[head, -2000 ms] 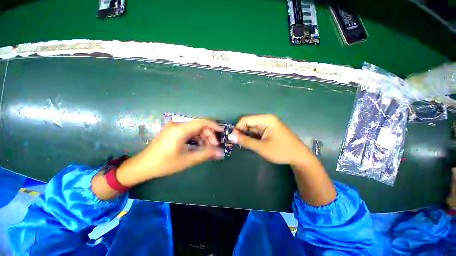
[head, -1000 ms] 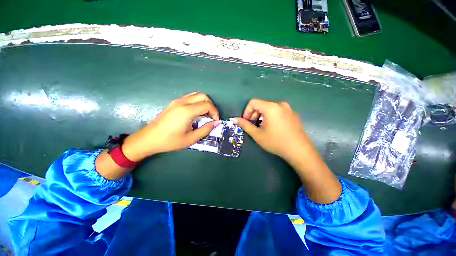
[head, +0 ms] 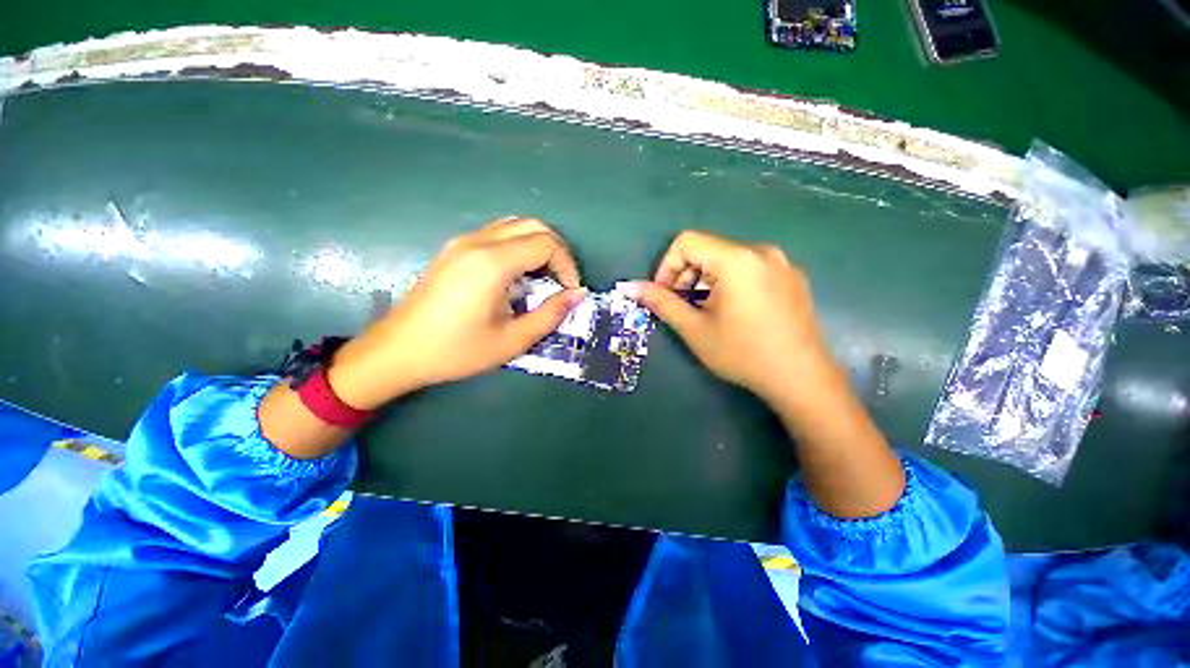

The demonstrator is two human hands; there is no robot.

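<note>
The open phone assembly lies on the dark-green bench mat, its silvery-white part to the left and its dark board end to the right. My left hand covers its left part, thumb and fingertips closed on its upper edge. My right hand has thumb and index fingertips pinched at the upper right corner of the board end. A small pale spot shows at those fingertips; I cannot tell if it is a separate part. A short dark piece shows between the curled right fingers.
A clear plastic bag of parts lies at the right. Beyond the worn white edge, a phone assembly and a dark phone lie on the green belt. A wrapped pale object stands at far right. Another blue sleeve shows at lower right.
Two seconds ago the phone was tilted up between both hands; now it lies flat, board face showing. Since one second ago hands and phone sit slightly higher and further right in view, which has shifted.
</note>
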